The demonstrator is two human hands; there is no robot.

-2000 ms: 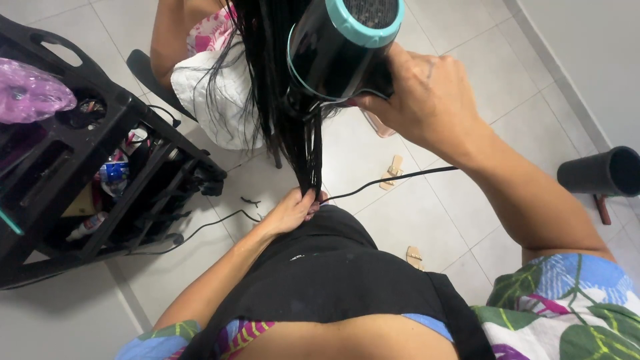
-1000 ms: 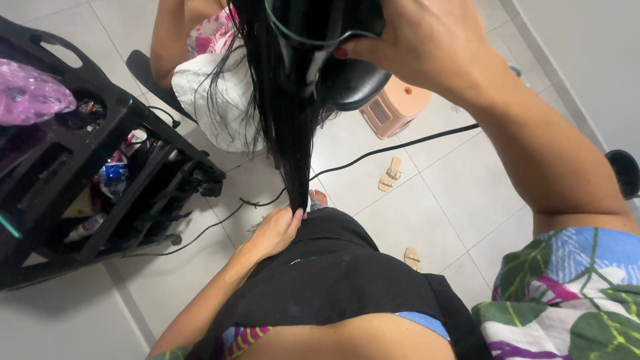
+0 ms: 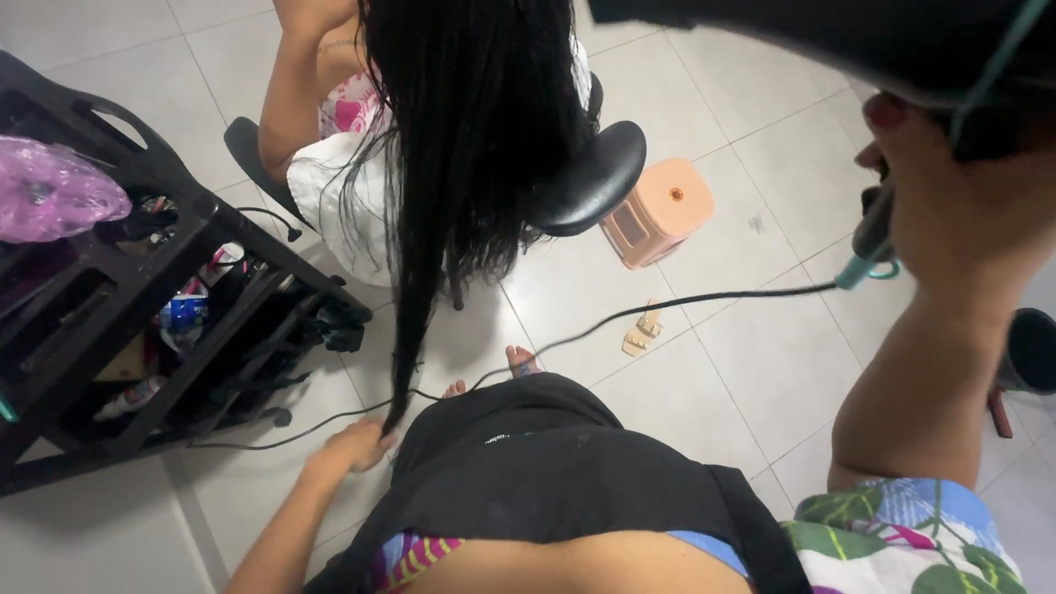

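My left hand (image 3: 359,445), at the lower centre-left, pinches the ends of a long section of dark hair (image 3: 417,272), stretched down from the head of a seated person. More of the hair hangs loose over the chair back. On the upper right, my right hand (image 3: 961,190) is closed round the handle of a black hair dryer (image 3: 825,49) with teal trim, held away from the hair and partly cut off by the frame's top edge. Its black cord (image 3: 627,312) runs down to the left across the floor. A white towel (image 3: 330,190) covers the person's back.
A black trolley (image 3: 177,272) at left holds bottles and a pink plastic bag (image 3: 54,194). The chair's black armrest (image 3: 592,181) juts out beside the hair, near a peach plastic stool (image 3: 664,206). Sandals (image 3: 642,334) lie on the tiles. A black cylindrical object (image 3: 1031,351) stands far right.
My right hand has moved right with the dryer, away from the hair. My left hand still holds the hair ends, now lower and further left. The stool and armrest show more fully.
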